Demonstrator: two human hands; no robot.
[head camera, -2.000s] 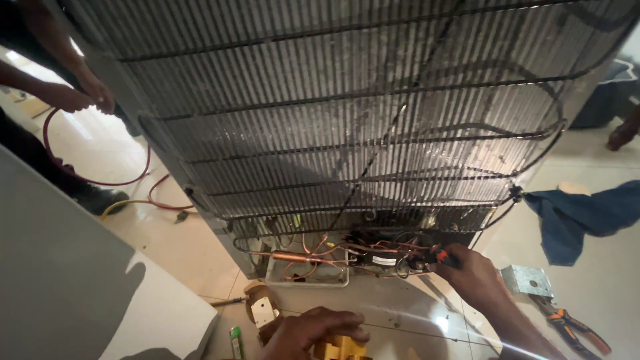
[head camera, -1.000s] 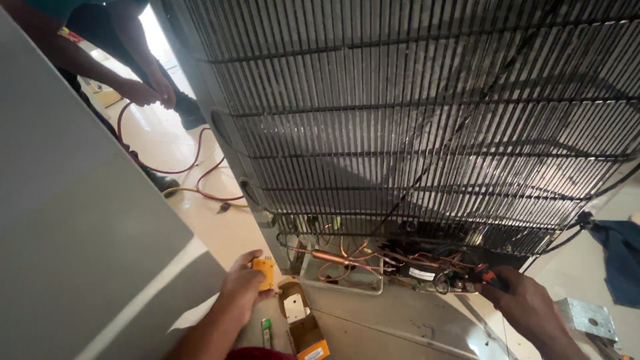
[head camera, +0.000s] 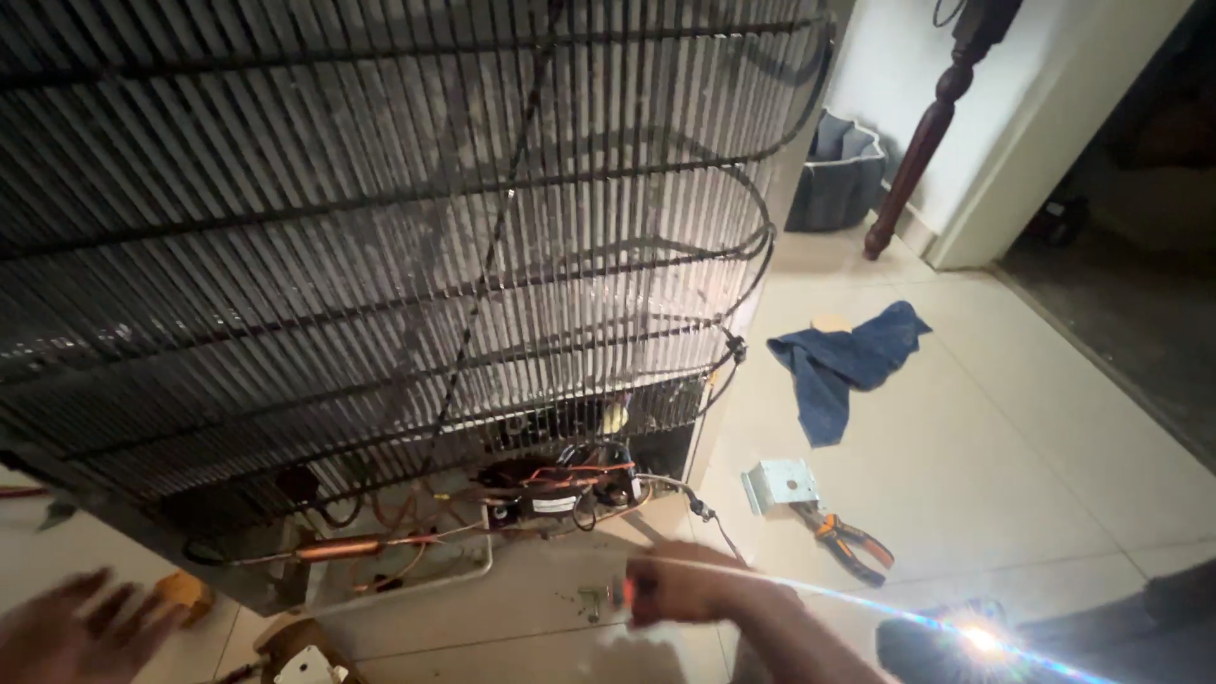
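Note:
The wire-and-tube condenser grid (head camera: 399, 218) covers the back of a refrigerator. Below it lie the black compressor (head camera: 532, 494) with wires and a copper filter drier (head camera: 337, 549) above a white drip tray (head camera: 446, 575). My right hand (head camera: 698, 584) is closed around a small tool with a red-orange part, just in front of the compressor; the tool's kind is hidden. My left hand (head camera: 85, 627), blurred, has its fingers spread at the lower left. A yellow object (head camera: 185, 597) lies close behind its fingers, and I see no grip on it.
On the tiled floor at right are a metal bracket (head camera: 784, 486), pliers with orange and black handles (head camera: 850, 549) and a blue cloth (head camera: 845, 366). A box with a white part (head camera: 309, 668) sits at the bottom. Farther back stand a grey bin (head camera: 836, 176) and a dark wooden leg (head camera: 926, 157).
My left hand has let go of the yellow object it held a second ago. My right hand has drawn back from the compressor toward me. The view has swung right.

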